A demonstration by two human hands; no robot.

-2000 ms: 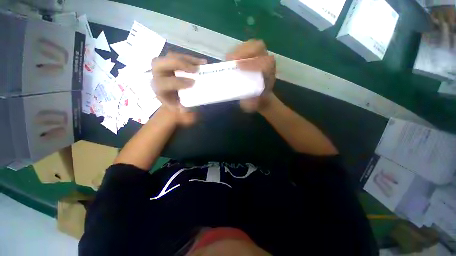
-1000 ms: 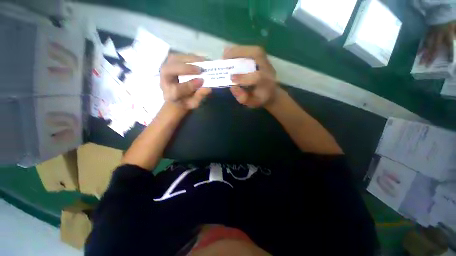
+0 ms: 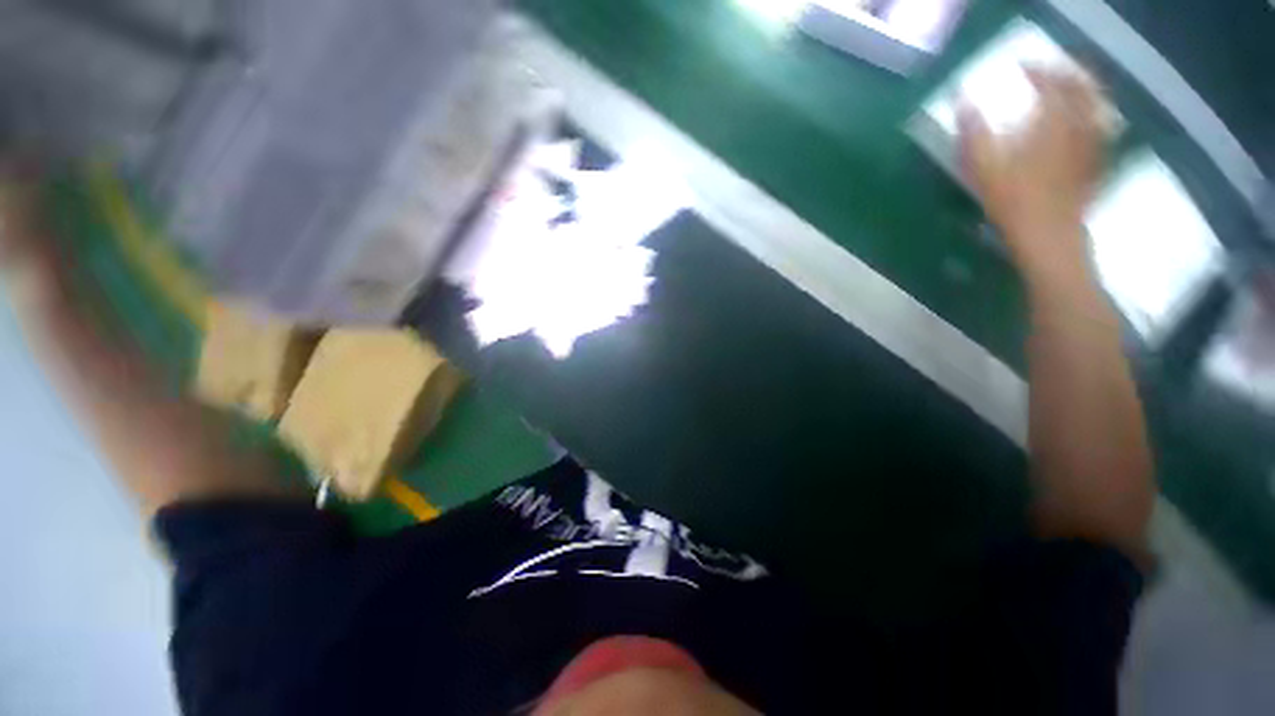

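My right hand (image 3: 1032, 137) is on a white closed packed box (image 3: 945, 118) on the green belt at the upper right, its fingers over the box's top. Glare hides the print on the box. My left arm reaches out to the far left. My left hand (image 3: 20, 210) is blurred and cut off by the left edge, so its fingers and anything in them cannot be made out.
Blurred stacked boxes (image 3: 308, 154) stand at upper left, beside a loose heap of paper slips (image 3: 559, 266). Kraft cartons (image 3: 357, 406) are below them. A pale rail (image 3: 853, 301) separates dark bench and belt. More white boxes (image 3: 1154, 238) lie on the belt.
The small white box left the space before my chest. My hands parted: the right went out over the belt, the left to the far left. The view has turned and shifted.
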